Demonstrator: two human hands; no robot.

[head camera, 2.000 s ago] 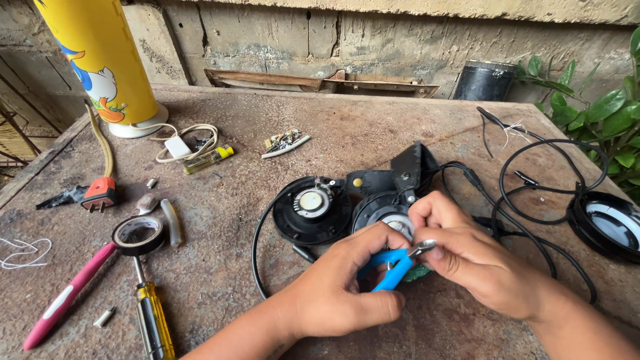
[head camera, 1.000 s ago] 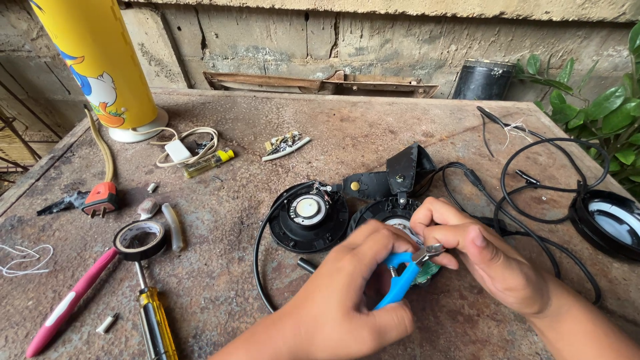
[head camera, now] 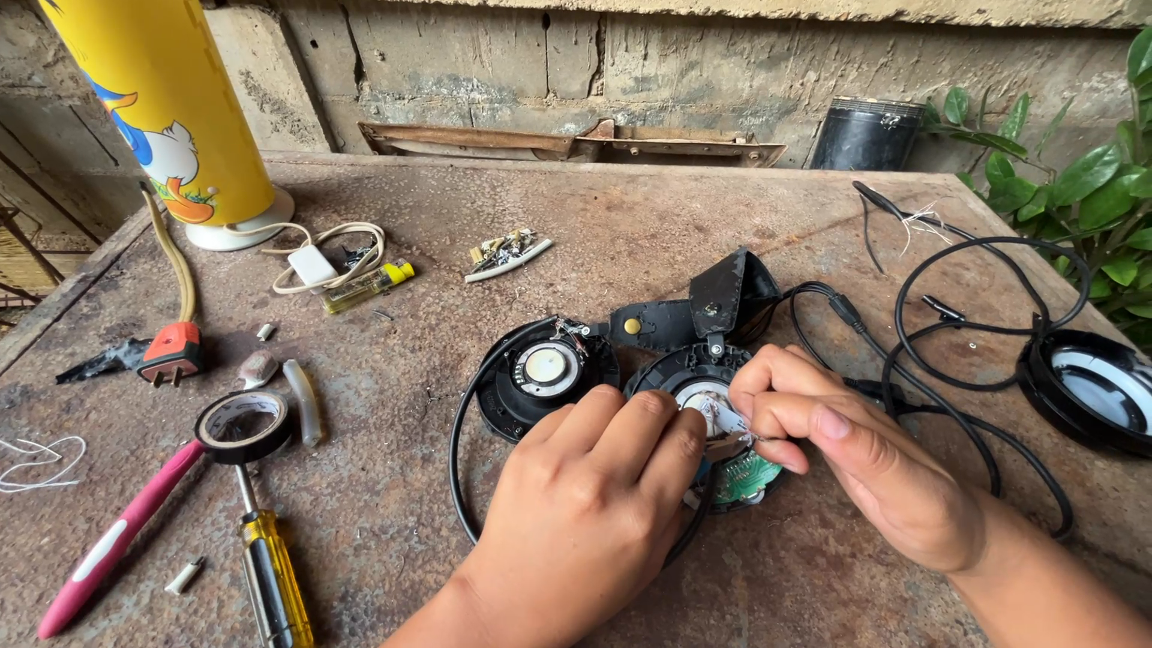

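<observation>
My left hand [head camera: 589, 490], palm down with fingers curled, covers most of the blue-handled cutters [head camera: 703, 468]; only a sliver of blue and part of the jaws show. My right hand [head camera: 823, 432] pinches thin wire ends [head camera: 754, 438] beside the jaws. Under both hands lies an opened headphone earcup [head camera: 666, 376] with a green circuit board [head camera: 749, 477], partly hidden. The other opened earcup [head camera: 545, 367], its round speaker driver showing, rests to the left. A black leather-like strap [head camera: 657, 326] lies behind the cups. Black cable [head camera: 457, 450] loops around the left cup and passes under my left hand.
At left lie a screwdriver [head camera: 273, 576], black tape roll [head camera: 243, 423], pink-handled tool [head camera: 121, 540] and orange plug [head camera: 171, 349]. A yellow cylinder [head camera: 184, 117] stands behind them. Small scraps [head camera: 504, 250] lie mid-table. Right are looped black cable [head camera: 909, 270] and a black ring-shaped part [head camera: 1089, 387].
My left hand has turned palm down over the cutters, whose blue handles showed plainly before. The fingers of my right hand have shifted around the wire ends.
</observation>
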